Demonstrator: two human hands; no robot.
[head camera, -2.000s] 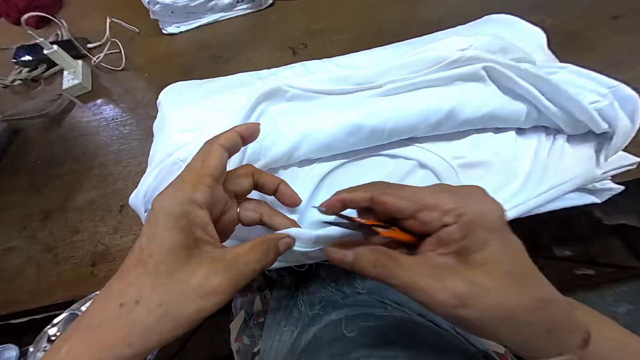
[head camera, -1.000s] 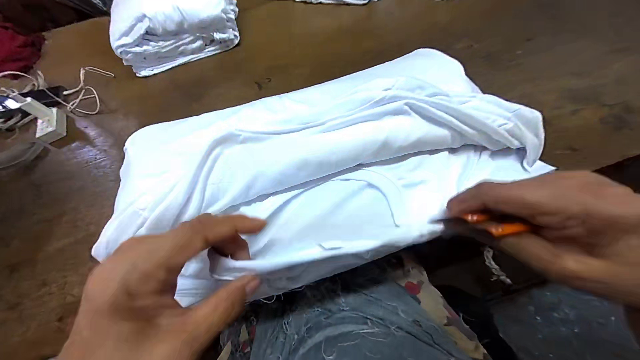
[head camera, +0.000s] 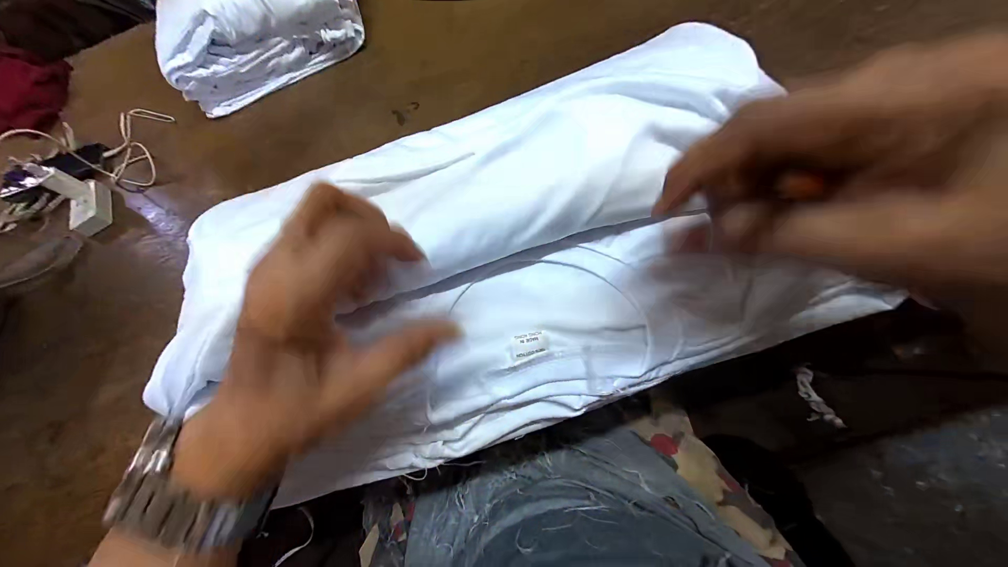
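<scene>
A stack of white cotton garments (head camera: 512, 189) lies folded along the table edge, a round neckline and a small white label (head camera: 530, 346) with print showing on its near part. Over its left side is my left hand (head camera: 315, 315), blurred, fingers apart and holding nothing, a metal-band watch (head camera: 169, 488) at the wrist. Blurred too, my right hand (head camera: 827, 173) is at the right part of the stack. Something small and orange (head camera: 802, 186), the handle of the cutting tool, shows inside that hand; its blades are hidden.
Another folded white bundle (head camera: 260, 47) rests on the brown table (head camera: 441, 71) at the back left. White cords with a plug block (head camera: 90, 206) and red cloth (head camera: 31, 90) are at the far left. Below the edge, my lap bears grey cloth (head camera: 567, 504) with loose threads.
The neckline and label now show on the near part of the stack; one second ago no label was visible. My left hand has lifted from the near edge of the cloth.
</scene>
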